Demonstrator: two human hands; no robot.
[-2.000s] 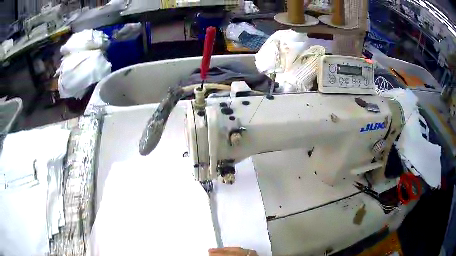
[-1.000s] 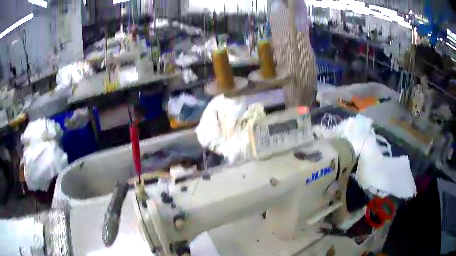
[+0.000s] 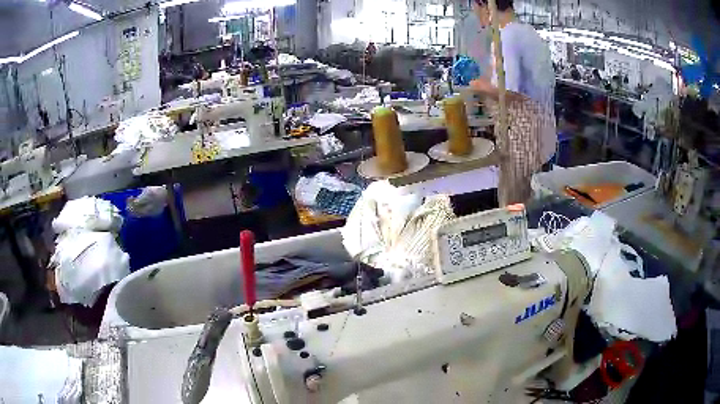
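Observation:
Neither of my hands is in the picture. The cream JUKI sewing machine [image 3: 410, 331] lies nearest in front of me, with its lower head and needle area cut off by the bottom edge. A red-handled tool [image 3: 248, 272] stands upright on the machine head. The control panel [image 3: 483, 245] sits on top of the arm. The plastic-wrapped grey lamp head [image 3: 205, 359] is left of the head. White cut panels [image 3: 35, 375] lie at the lower left.
A grey-white tub [image 3: 138, 296] with dark cloth is behind the machine. Thread cones [image 3: 387, 140] stand behind it. Red-handled scissors [image 3: 622, 364] and white fabric [image 3: 631, 296] are at the right. A person [image 3: 527, 87] stands beyond, partly behind a pole.
The view has tilted up from the table to the room. The hand seen earlier at the bottom edge and the white panel under the needle have left the picture. A standing person now shows more fully.

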